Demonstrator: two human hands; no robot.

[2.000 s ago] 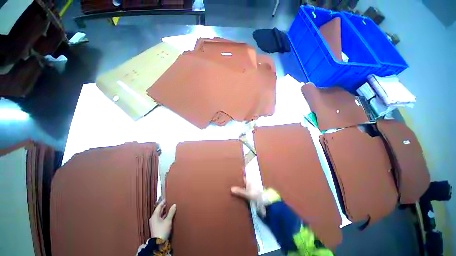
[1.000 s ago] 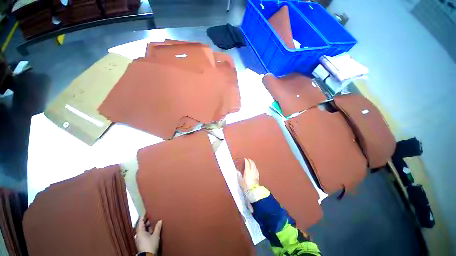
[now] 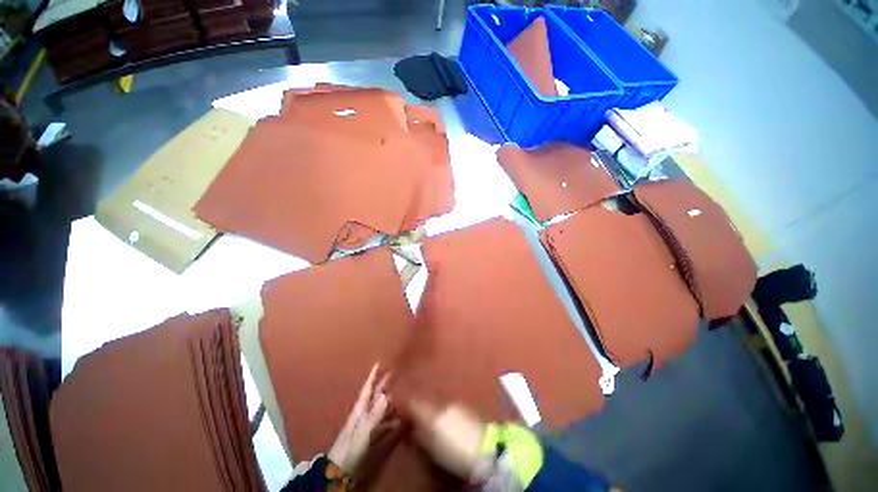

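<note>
My left hand (image 3: 360,428) is at the bottom centre, over the lower part of a brown panel stack (image 3: 327,336), its fingers extended. My right hand (image 3: 451,434) is blurred beside it, at the lower left of the neighbouring brown panel stack (image 3: 501,307). The two hands are close together. Brown material lies between and below them; whether the right fingers pinch it is unclear. A dark, blurred shadow or fold runs up between the two stacks. A small white piece (image 3: 520,398) lies at the right stack's lower part.
A thick brown stack (image 3: 144,404) is at lower left. Overlapping brown panels (image 3: 318,173) and a yellow-tan board (image 3: 178,183) lie at the far side. More brown stacks (image 3: 626,288) (image 3: 703,250), white papers (image 3: 655,130) and blue bins (image 3: 549,96) are at right.
My right hand has moved from the right stack's left edge down and left, beside my left hand. My left hand has moved right onto the panel. The gap between the stacks is now largely covered.
</note>
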